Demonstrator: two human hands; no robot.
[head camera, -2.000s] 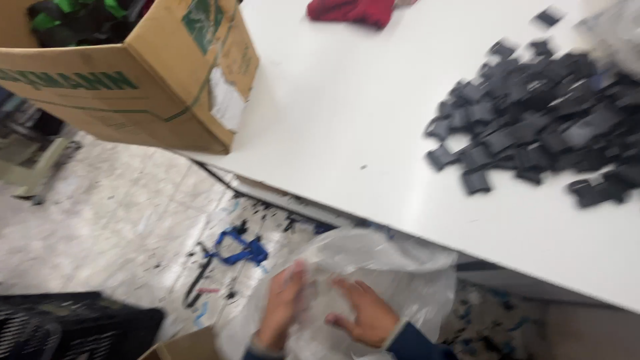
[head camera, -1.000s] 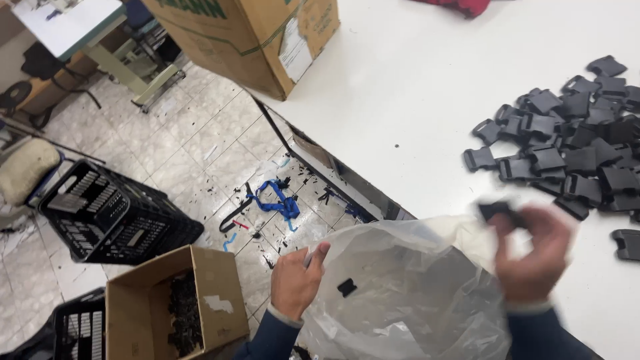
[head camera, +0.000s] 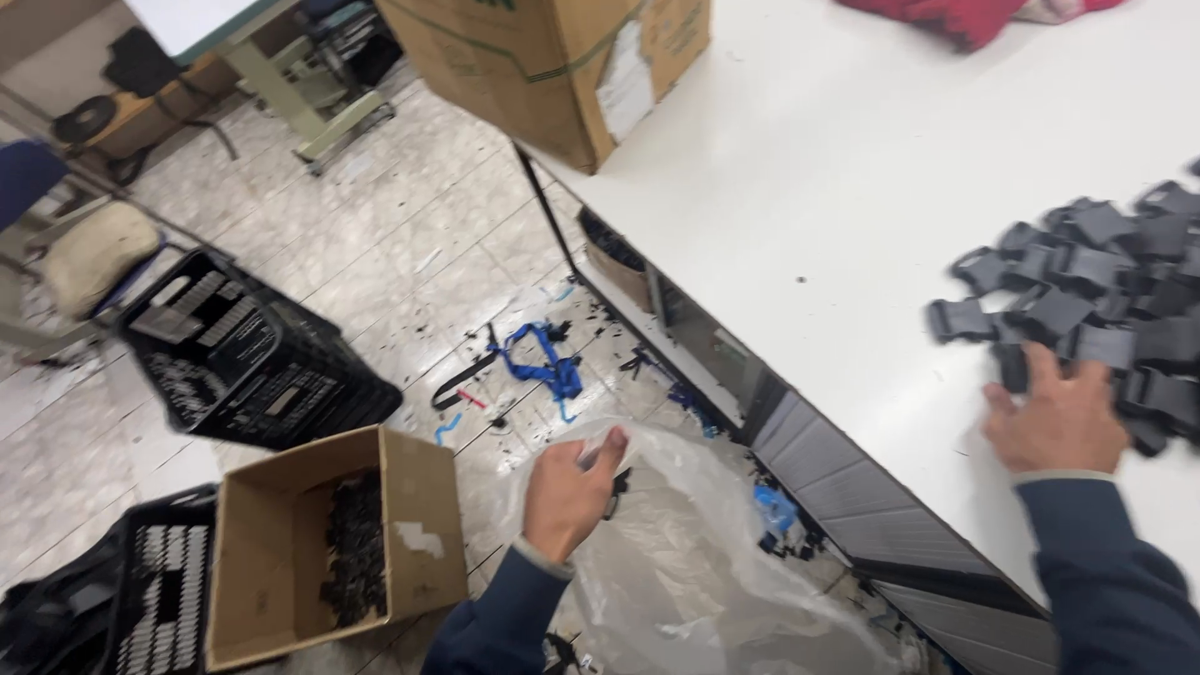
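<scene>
My left hand (head camera: 574, 492) is closed on the rim of a translucent plastic bag (head camera: 684, 562), which hangs open beside the table edge. A dark piece shows beside that hand, against the bag. On the white table, my right hand (head camera: 1059, 412) reaches onto the near left edge of a pile of dark plastic side-release buckles (head camera: 1092, 267). Its fingers are spread and touch the buckles; whether one is gripped cannot be told.
A cardboard box (head camera: 506, 75) stands at the corner of the white table (head camera: 806, 187). On the floor are a black plastic crate (head camera: 272, 366), an open cardboard box with small dark pieces (head camera: 422, 534), and blue strap (head camera: 544, 366) among scraps. Red fabric (head camera: 966, 14) lies at the far edge.
A second ago my right hand was above the bag's edge with a dark buckle; now it is at the pile. Two seconds ago both hands were at the bag.
</scene>
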